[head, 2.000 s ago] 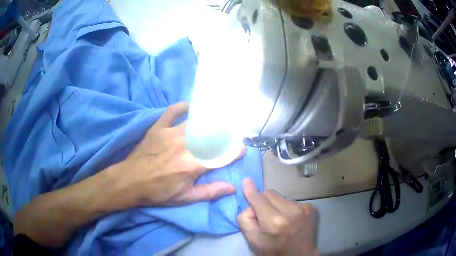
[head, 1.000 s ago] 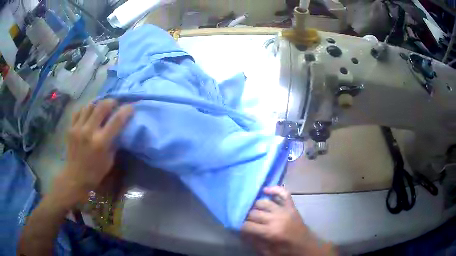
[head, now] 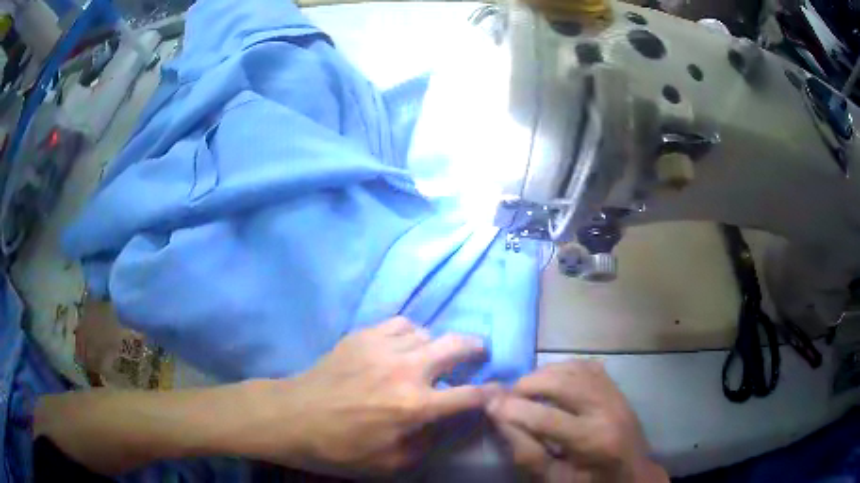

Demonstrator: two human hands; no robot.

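Note:
A light blue garment [head: 273, 236] lies heaped on the table left of the needle. Its folded edge [head: 514, 302] runs from the presser foot [head: 519, 222] toward me. My left hand [head: 396, 387] lies on the cloth near the table's front, thumb and index finger at the folded edge. My right hand [head: 570, 415] pinches the near end of that edge, its fingertips touching my left fingertips. The sewing machine head [head: 603, 123] stands over the cloth. Lamp glare hides part of the cloth and the needle area.
Black-handled shears [head: 752, 358] lie right of the needle, with a small dark tool [head: 802, 340] beside them. Brown tape with dark print [head: 127, 349] is stuck at the table's left front. Blue cloth hangs at the far left edge. Blurred clutter fills the upper left.
My left hand has moved from the garment's left side to the folded edge beside my right hand. The heap has spread left and toward me. The view has shifted closer.

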